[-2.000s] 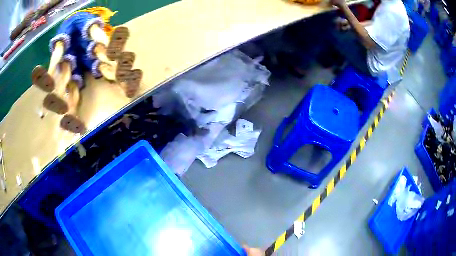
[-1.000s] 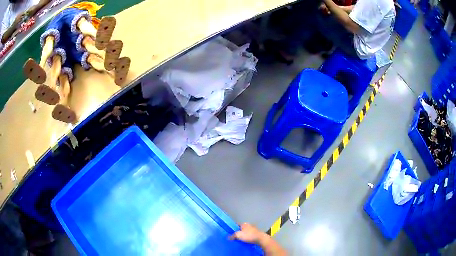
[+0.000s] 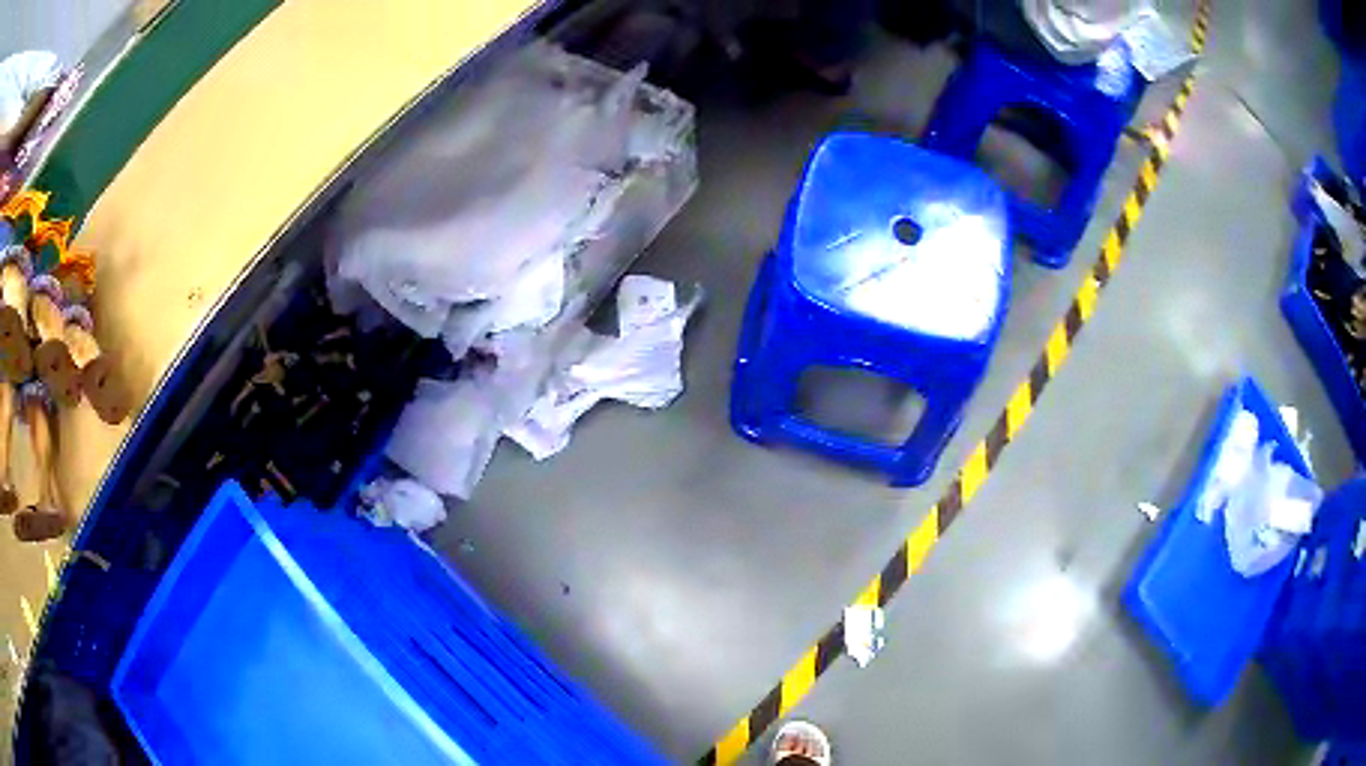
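Note:
Neither of my hands is in the picture. A blue crate (image 3: 285, 659) lies at the lower left, cut off by the bottom edge. Its inside shows no contents in the visible part. The layered rims of a crate stack (image 3: 465, 636) show along its right side. Figure lower bodies with tan legs and brown-soled feet (image 3: 42, 521) lie on the tan bench (image 3: 225, 195) at the far left, with orange sash parts above them.
A blue stool (image 3: 899, 247) stands mid-floor, another behind it. Crumpled white sheets (image 3: 480, 195) lie beside the bench. Yellow-black tape (image 3: 974, 472) crosses the floor. A blue crate with white sheet (image 3: 1213, 554) is at right. A sandalled foot (image 3: 802, 744) shows at the bottom.
My right hand, on the crate's right edge one second ago, is out of view. The view has shifted; the bench figures appear further left and the stack's side now shows.

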